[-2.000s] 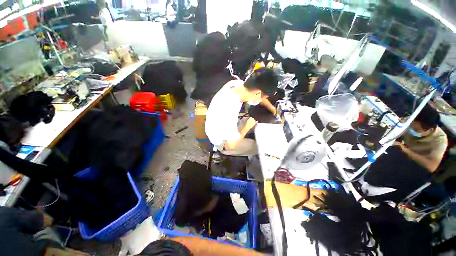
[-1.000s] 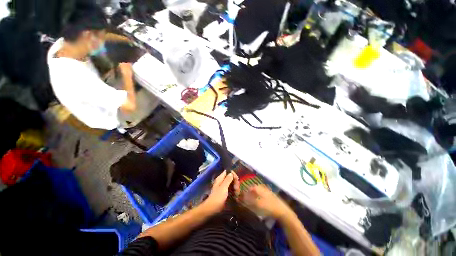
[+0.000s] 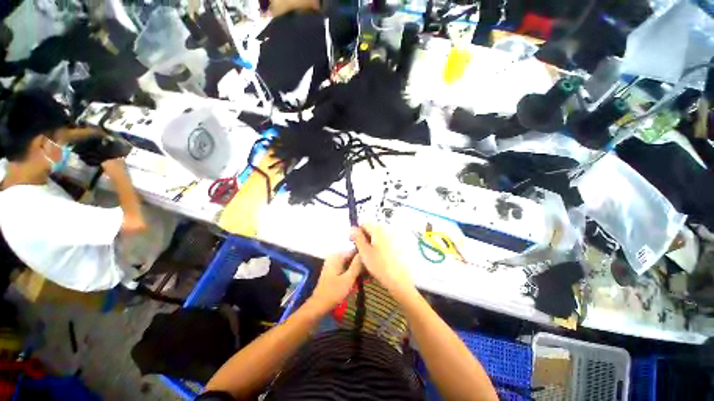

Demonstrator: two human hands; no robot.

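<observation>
A narrow black fabric strip (image 3: 351,205) runs from the tangled black heap (image 3: 305,160) on the white table down to my hands. My left hand (image 3: 338,276) is closed on the strip near the table edge. My right hand (image 3: 373,252) grips it just above and touches my left hand. A length of the strip hangs below my hands over my lap. The fingertips are small and partly hidden, and no rod or wire can be made out.
Snips with yellow and teal handles (image 3: 443,243) lie right of my hands. Red-handled scissors (image 3: 223,189) lie beside tan cardboard (image 3: 246,205). A blue crate (image 3: 205,276) is below left, a white basket (image 3: 620,362) below right. A masked person (image 3: 59,227) sits at left.
The view has swung right and shows the table more squarely. My hands have come together on the strip, which now stretches up to the heap.
</observation>
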